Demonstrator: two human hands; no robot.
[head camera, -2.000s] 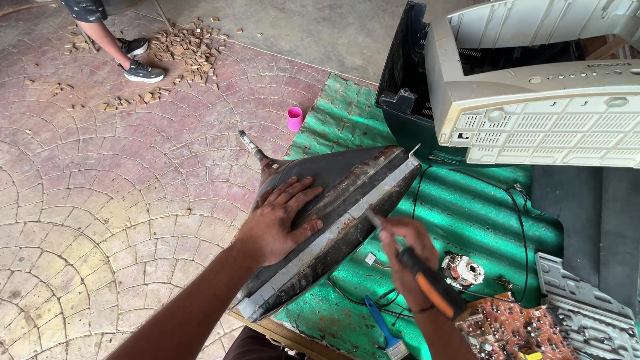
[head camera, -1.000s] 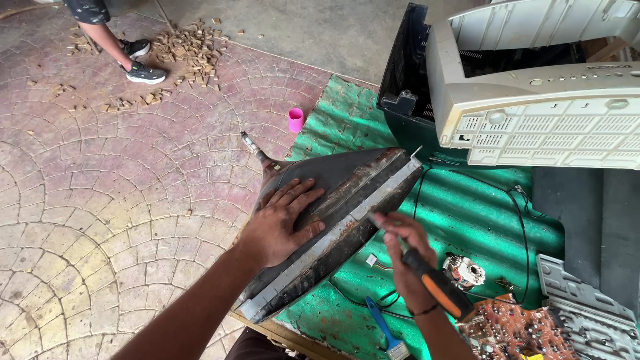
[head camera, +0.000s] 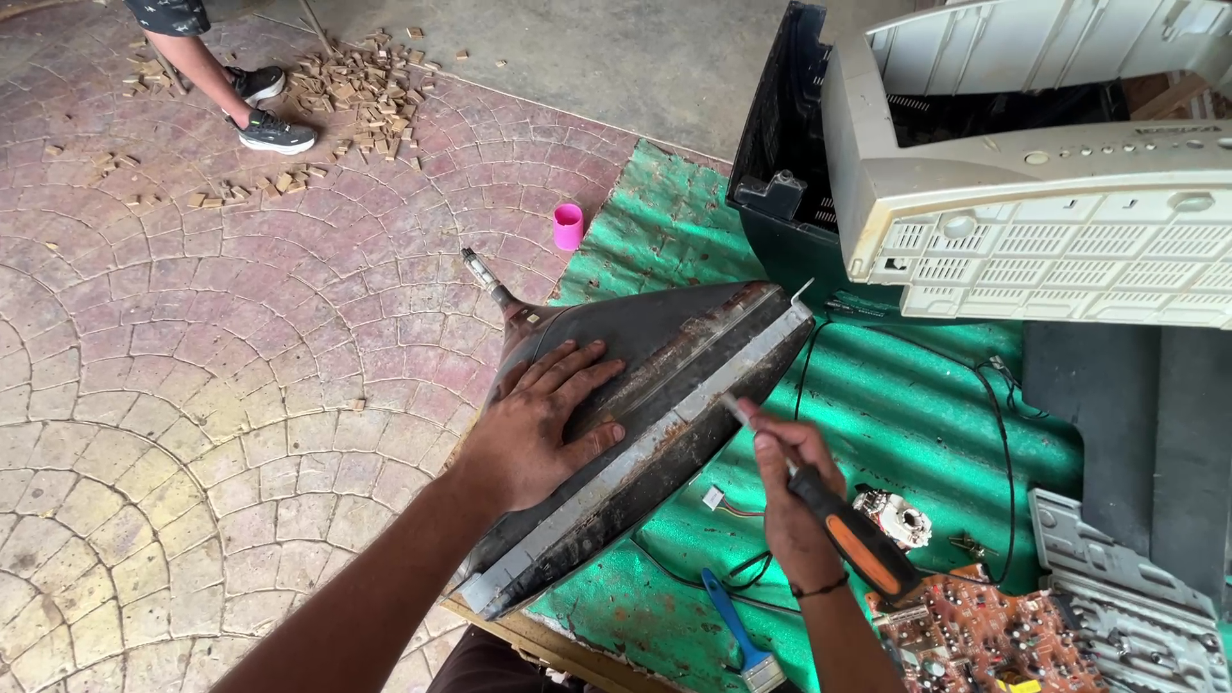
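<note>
A dark cathode-ray picture tube (head camera: 654, 337) lies tilted across my lap area, its narrow neck pointing to the upper left. Around its wide end runs a grey metal band (head camera: 616, 462). My left hand (head camera: 539, 423) rests spread on the tube's dark funnel and holds no tool. In my right hand (head camera: 799, 481) is a screwdriver (head camera: 847, 529) with a black and orange handle; its blade tip is at or close to the band's edge, and contact cannot be told. A blue-handled paintbrush (head camera: 736, 626) lies below my right hand.
Green corrugated sheeting (head camera: 924, 433) bears a deflection yoke (head camera: 895, 520), a circuit board (head camera: 991, 635), cables and a grey metal part (head camera: 1136, 587). Television casings (head camera: 1039, 212) stand at upper right. A pink cup (head camera: 568, 227) is beyond the tube. A person's feet (head camera: 274, 130) stand near wood pieces (head camera: 371, 91).
</note>
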